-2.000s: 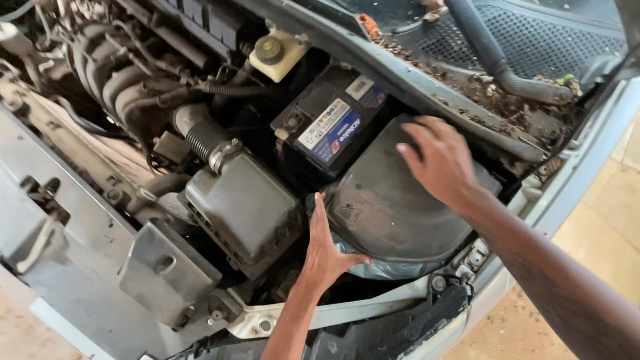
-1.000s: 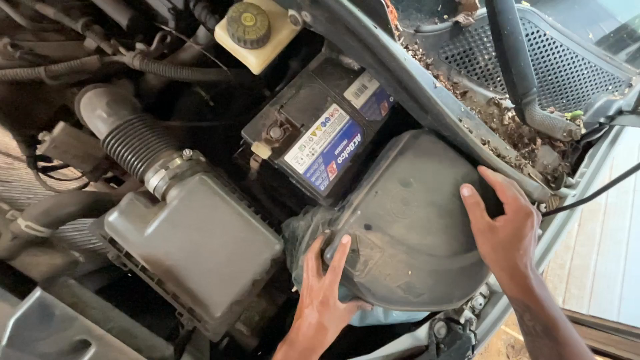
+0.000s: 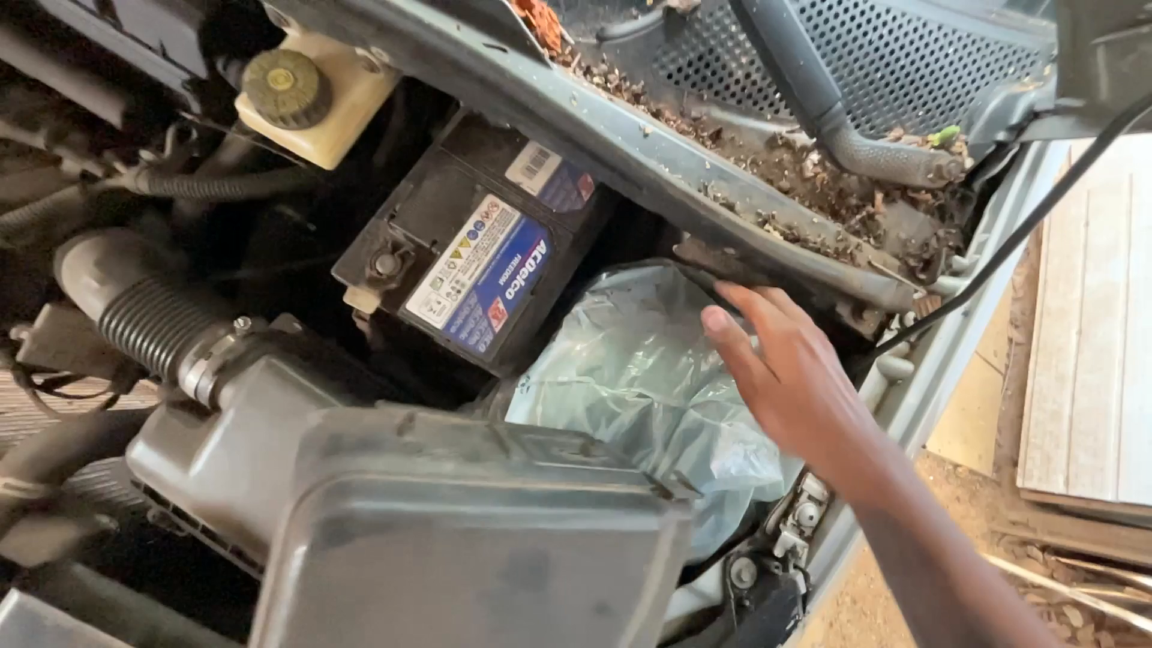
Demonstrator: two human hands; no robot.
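Observation:
My right hand is at the right edge of a clear plastic sheet, fingers apart, fingertips on or just above it. The sheet lies in the engine bay's corner, beside the car battery. A black plastic cover stands tilted at the lower middle, in front of the air filter housing, and hides part of both the housing and the sheet. My left hand is not in view; whether it holds the cover cannot be seen.
A fluid reservoir with a dark cap is at upper left, above a ribbed intake hose. Dry leaves line the cowl beneath the wiper arm. A black rod crosses at right, above the fender edge.
The black cover has come off the corner beside the battery and moved toward the lower left, uncovering the plastic sheet. My right hand has let go of the cover; my left hand has left the view.

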